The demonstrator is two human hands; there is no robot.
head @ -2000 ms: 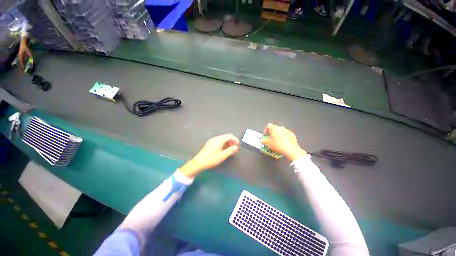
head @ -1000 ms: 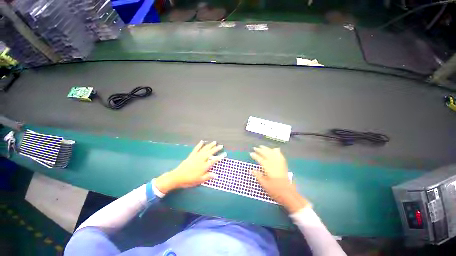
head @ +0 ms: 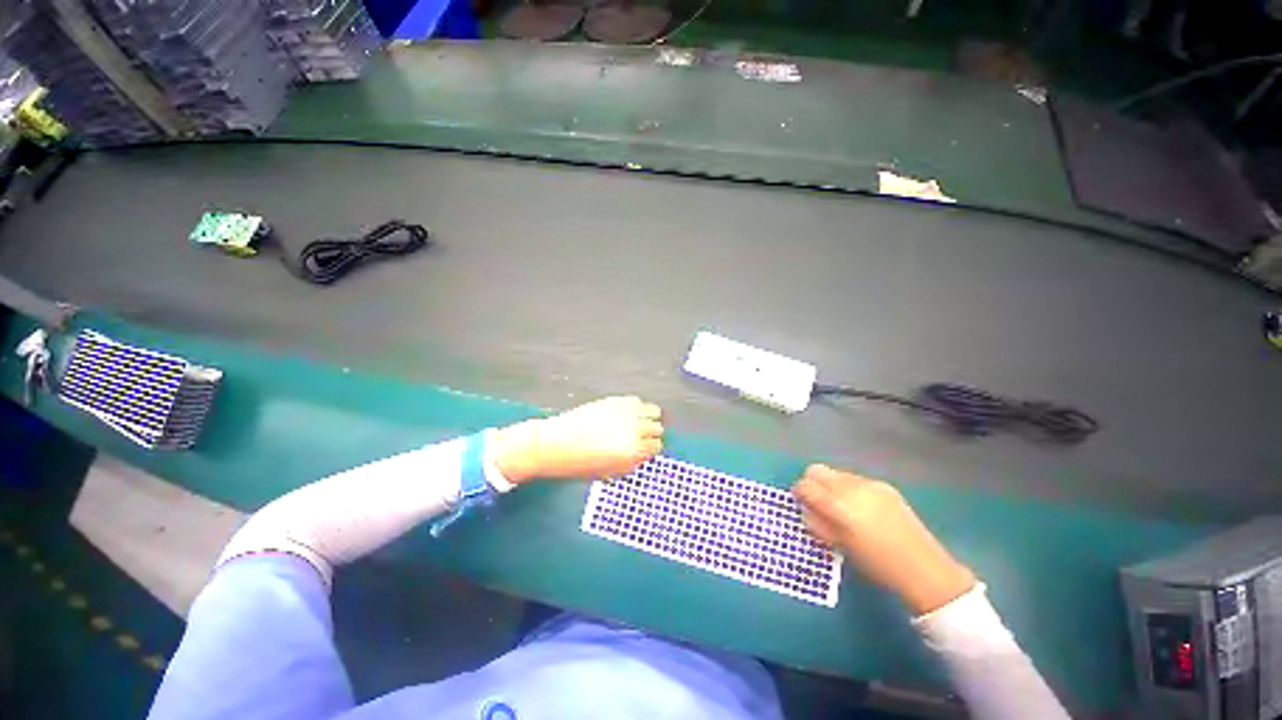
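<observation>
A white sheet with rows of small dark dots (head: pixel 710 532) lies on the green ledge in front of me. My left hand (head: pixel 598 439) is at its upper left corner, fingers curled in. My right hand (head: pixel 869 523) is at its right end, fingertips pinched at the edge. I cannot tell if either hand holds a small piece. A circuit board, white face up (head: pixel 749 373), lies on the dark belt just beyond the sheet, untouched. Its black cable (head: pixel 1005 411) lies bundled to the right.
Another board, pale green (head: pixel 228 232), with a coiled black cable (head: pixel 363 251) lies on the belt at left. Striped spare sheets (head: pixel 127 387) stand on the ledge at left. A grey box with a red display (head: pixel 1206 633) is at right. Stacked trays (head: pixel 211 71) rise at far left.
My right hand has moved from the board to the dotted sheet, and my hands have since moved apart with fingers curled. The sheet has shifted away from the near edge. The nearer board shows its full white face.
</observation>
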